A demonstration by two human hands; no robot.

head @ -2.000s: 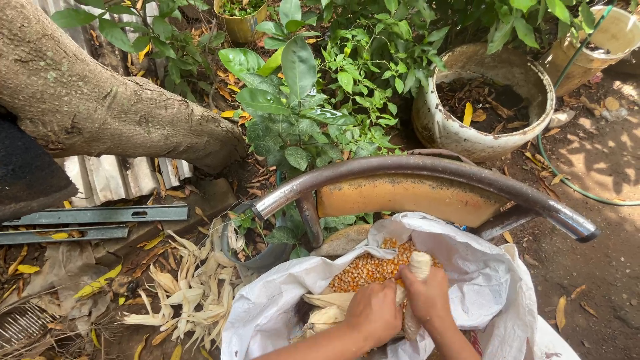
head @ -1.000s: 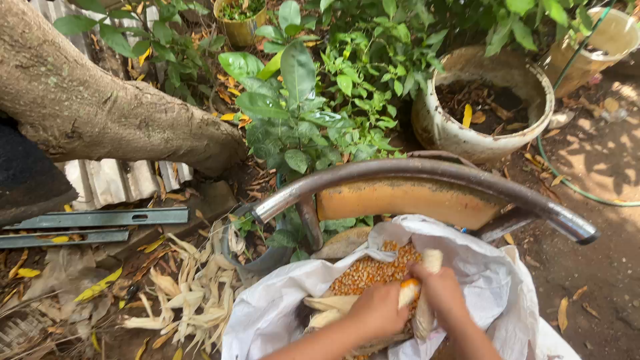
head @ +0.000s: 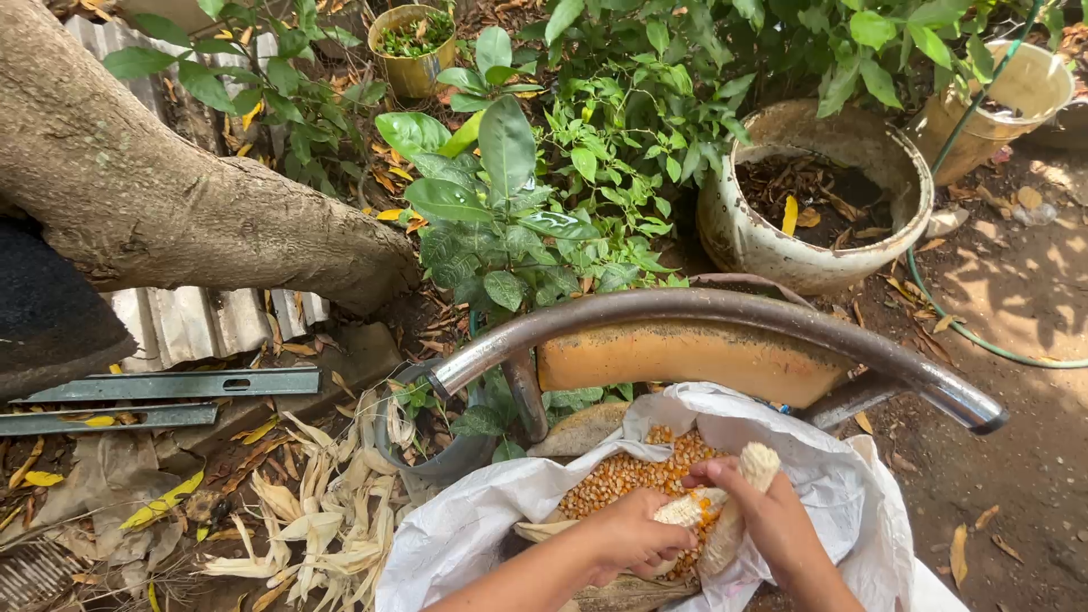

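Note:
Over an open white woven sack [head: 459,518], my left hand [head: 633,535] grips a partly shelled corn cob [head: 680,511] with some orange kernels left on it. Close beside it, my right hand [head: 756,501] holds a bare, pale cob [head: 759,466] upright, its tip above the fingers. The two cobs meet between my hands. Loose orange corn kernels [head: 620,478] lie in the sack behind my hands, with dry husks below them.
A chair with a curved metal tube [head: 680,306] and tan back stands just beyond the sack. Dry corn husks [head: 314,518] lie on the ground at left, near metal strips [head: 170,385]. A tree trunk [head: 195,212], leafy plants and a white pot [head: 765,238] stand further back.
The partly shelled cob, upright in the frame from one second ago, now lies more sideways between my hands. My left hand has shifted slightly, and the chair and sack have stayed put.

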